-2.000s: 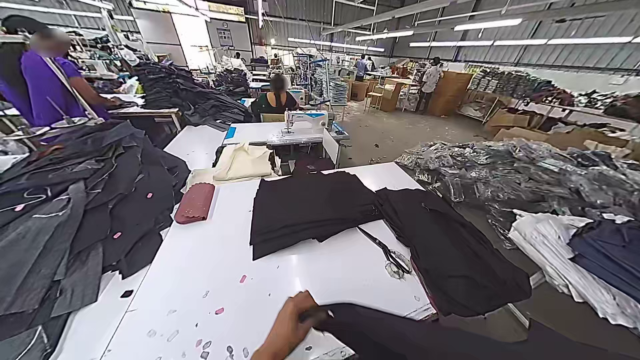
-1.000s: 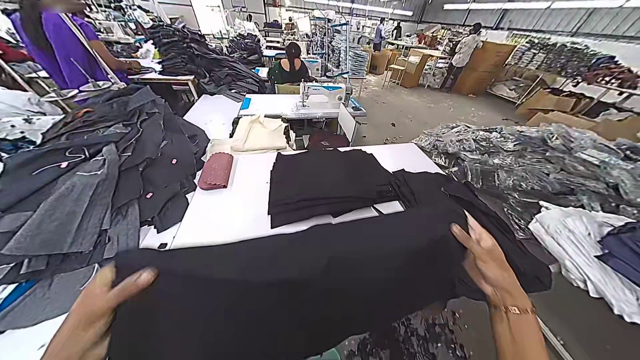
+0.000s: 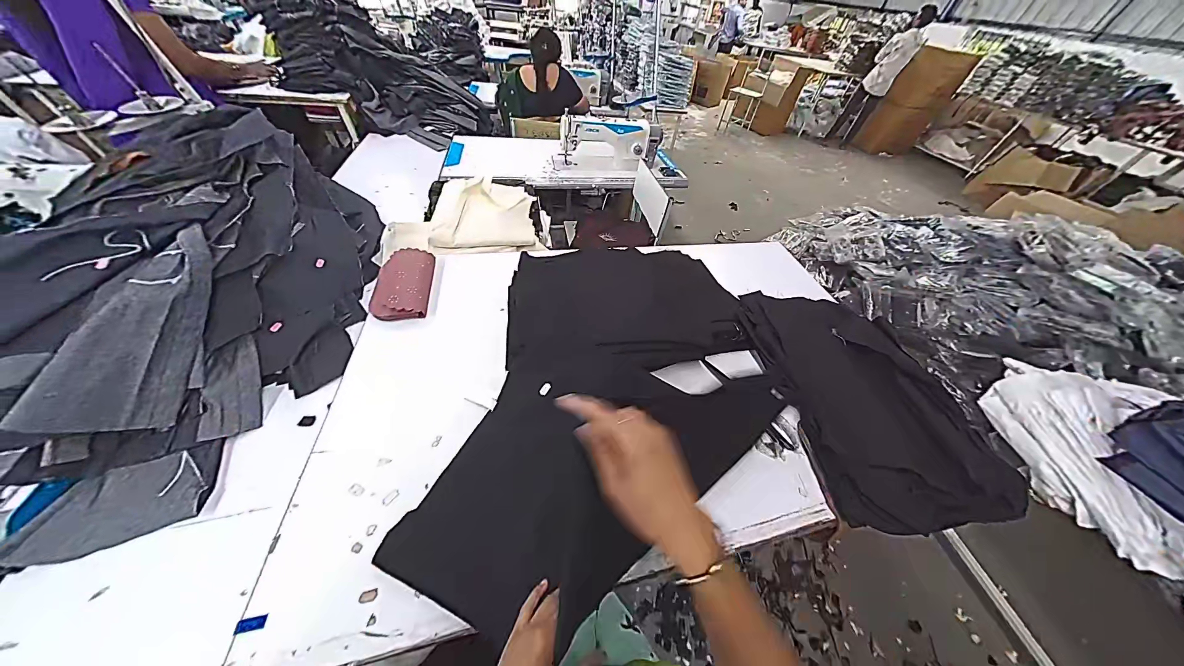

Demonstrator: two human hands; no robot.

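A black cloth piece (image 3: 518, 481) lies spread over the near part of the white table, its lower end hanging over the near edge. My right hand (image 3: 638, 472), slightly blurred, is over the cloth, fingers pointing to a small white sticker (image 3: 545, 388); whether it grips anything is unclear. At the near edge my left hand (image 3: 535, 629) has hold of the cloth's lower part, thumb on top. Beyond lies a stack of black cloth (image 3: 620, 301), and to the right another black pile (image 3: 879, 416). Scissors (image 3: 782, 435) show only partly under the cloth's right corner.
Dark grey cut pieces (image 3: 139, 314) are heaped at left. A maroon scallop-edged case (image 3: 403, 285) and cream cloth (image 3: 481, 215) lie on the table's far side. Ahead stands a sewing machine (image 3: 606, 141) with a seated person (image 3: 546, 83) behind it. Plastic-wrapped garments (image 3: 999, 287) are piled at right.
The black cloth, held up between both hands a second ago, now lies on the table. My right hand has moved inward over it, my left hand to the near edge. The scissors, earlier uncovered, are partly covered.
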